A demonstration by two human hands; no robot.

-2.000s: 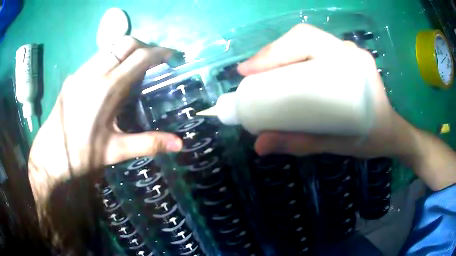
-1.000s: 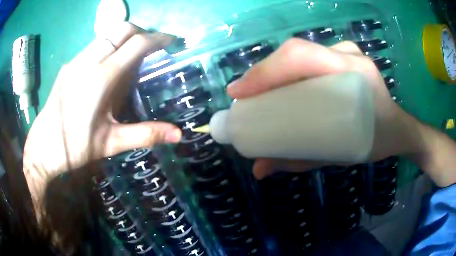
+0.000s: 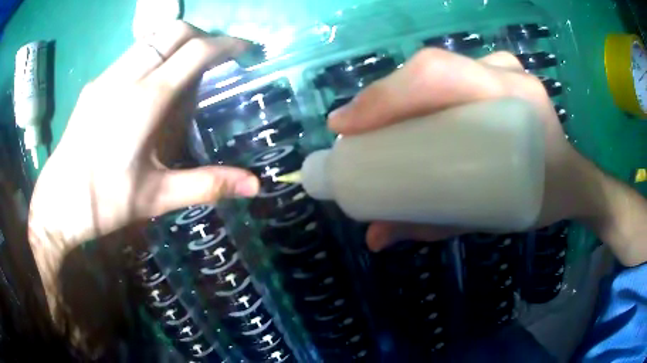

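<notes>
My right hand (image 3: 454,85) is closed around a large milky-white squeeze bottle (image 3: 440,166), held on its side with the tip to the left. Its pale-yellow nozzle (image 3: 289,178) points at the bright centre pin of one black round part (image 3: 273,174). My left hand (image 3: 120,149) lies over the left side of the clear blister tray (image 3: 305,60); its thumb tip is at that same part, touching or very near it. I cannot tell whether the left hand grips anything. Black round parts (image 3: 245,301) stand in close rows in the tray, many hidden under the bottle and right hand.
A small white bottle (image 3: 32,85) lies on the green bench top (image 3: 78,25) at left. A white oval object (image 3: 157,15) is beyond my left hand. A yellow tape roll (image 3: 626,74) and a small yellow piece (image 3: 640,175) are at right. A blue sleeve (image 3: 617,319) is at lower right.
The nozzle has moved slightly down the row from an upper part to the present one. The tray's far-side parts show more now. My left hand keeps nearly the same pose.
</notes>
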